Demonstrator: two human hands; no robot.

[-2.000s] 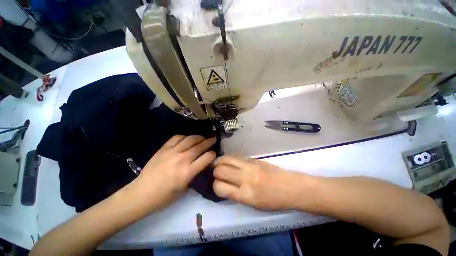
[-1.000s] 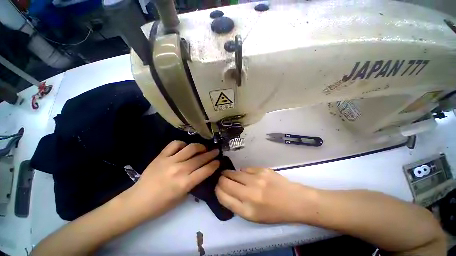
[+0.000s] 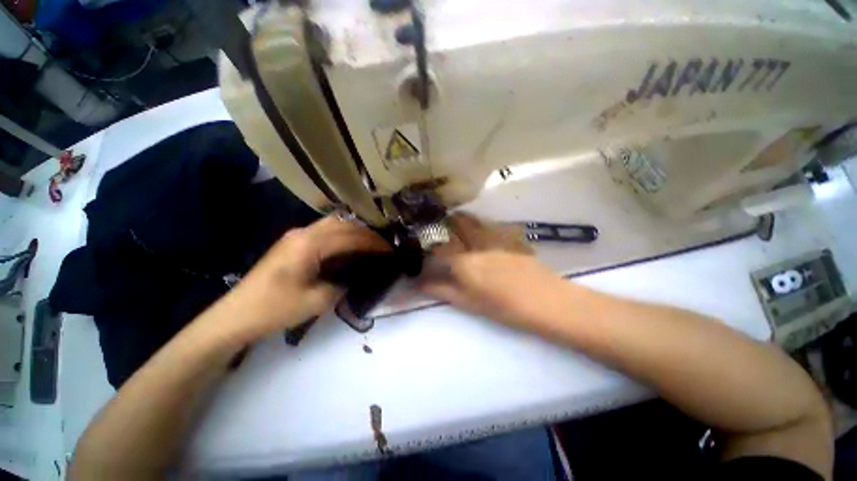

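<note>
The black garment (image 3: pixel 179 207) is heaped on the white table left of the needle area, with a small part of it under the presser foot (image 3: pixel 402 235). My left hand (image 3: pixel 324 258) grips the garment just left of the needle; its fingertips are partly hidden by a dark fold. My right hand (image 3: pixel 479 263) is right beside the needle area, blurred, with its fingertips at the cloth's edge; its hold is partly hidden. The cream sewing machine (image 3: pixel 526 85) stands above and behind my hands.
Black thread snips (image 3: pixel 564 232) lie on the machine bed behind my right hand, blades hidden. Two white bobbins (image 3: pixel 786 281) sit in a tray at right. A red-handled item (image 3: pixel 66 176) and a dark rounded rectangle (image 3: pixel 44 352) lie at far left. The table's front edge (image 3: pixel 489 434) has fine marks.
My right hand has moved back, closer to the needle and over the snips' blades. My left hand has shifted slightly up and left. The cloth in front of the needle has been drawn back, exposing the bed's edge.
</note>
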